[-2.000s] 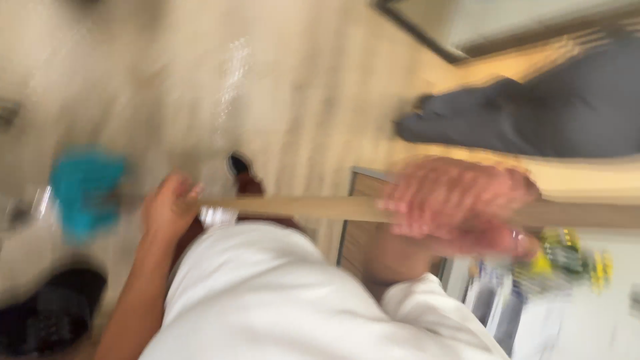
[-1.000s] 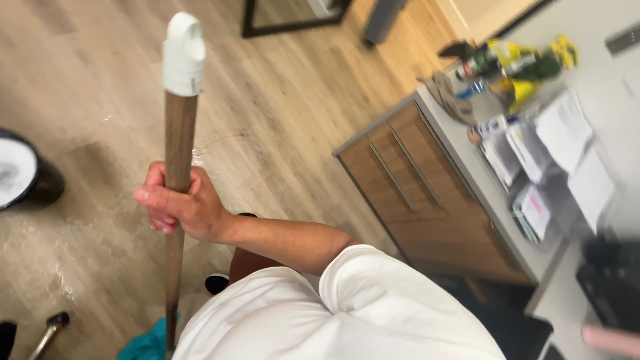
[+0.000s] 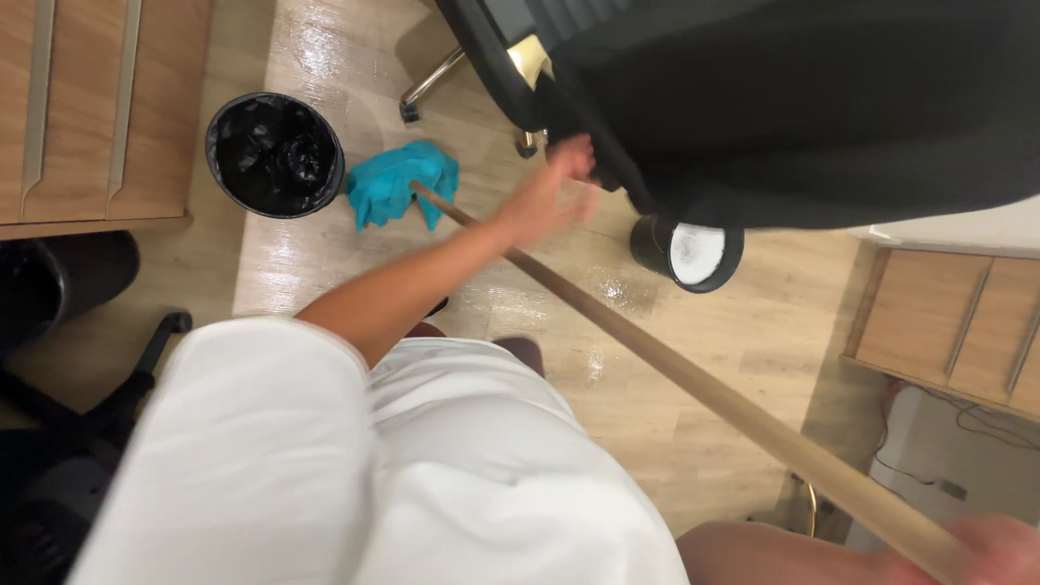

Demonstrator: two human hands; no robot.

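My right hand (image 3: 987,548), blurred at the lower right edge, is closed around a long wooden pole (image 3: 707,382). The pole slants across the view to a turquoise cloth (image 3: 398,183) on the floor, at its far end. My left hand (image 3: 573,191) reaches above the pole to the lower edge of a large black chair (image 3: 772,122). Its fingers are at the chair's edge, too blurred to tell whether they grip it. Beside the cloth stands a round bin with a black liner (image 3: 276,154).
A dark bucket (image 3: 699,252) with white foamy contents stands below the chair. Wet patches shine on the wood-look floor (image 3: 520,301). Wooden cabinets (image 3: 154,114) are at left and right. Another black bin (image 3: 89,276) and a wheeled chair base (image 3: 166,333) are at the left.
Two seconds ago both hands were on the pole; now my left hand is at the black chair and my right hand holds the pole. The view has swung round strongly.
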